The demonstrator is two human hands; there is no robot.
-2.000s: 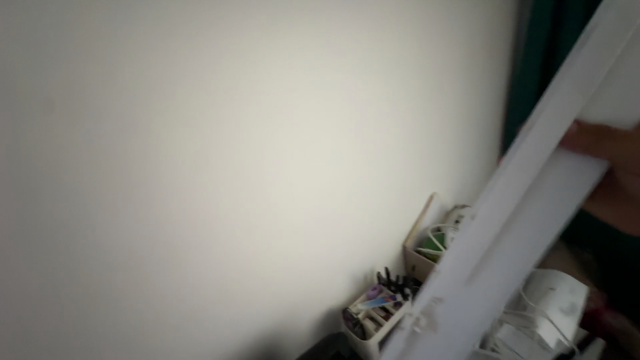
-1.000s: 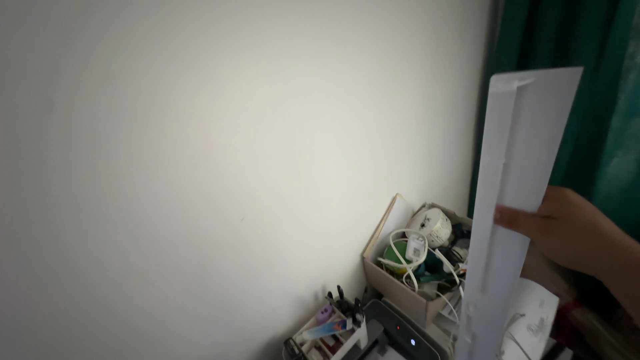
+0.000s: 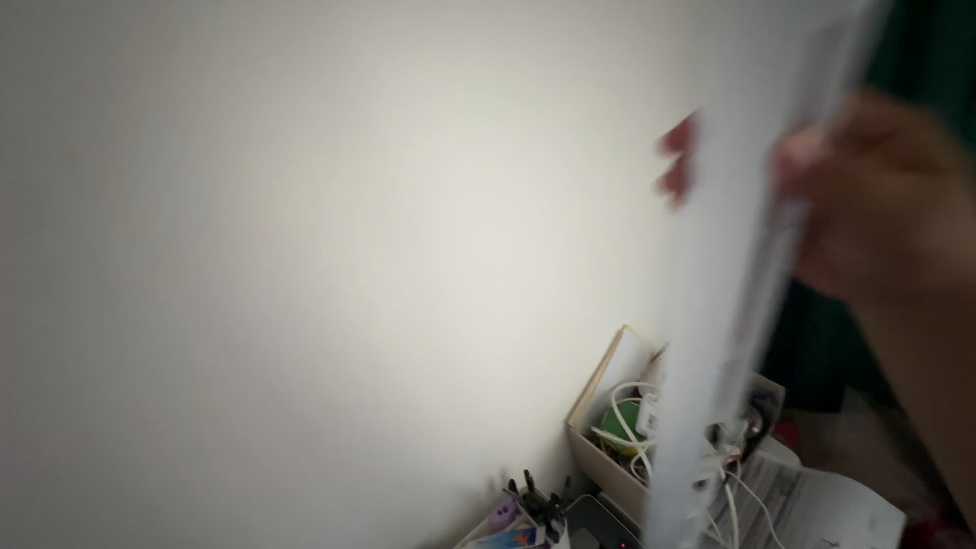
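My right hand grips a long white flat panel with a ridge along its length. The thumb lies on the near face and fingertips show past the far left edge. The panel stands nearly upright, leaning a little to the right at its top, and is blurred. It hides part of an open cardboard box that holds white cables and a green round thing. My left hand is out of view.
A bare white wall fills the left and middle. At the bottom are an organizer with pens and a purple item, a dark device with a red light, and papers. A dark green curtain hangs at right.
The white panel has gone from a strong slant to nearly upright, and now looks larger in view. My right hand has kept hold of it, with fingertips now showing past its left edge.
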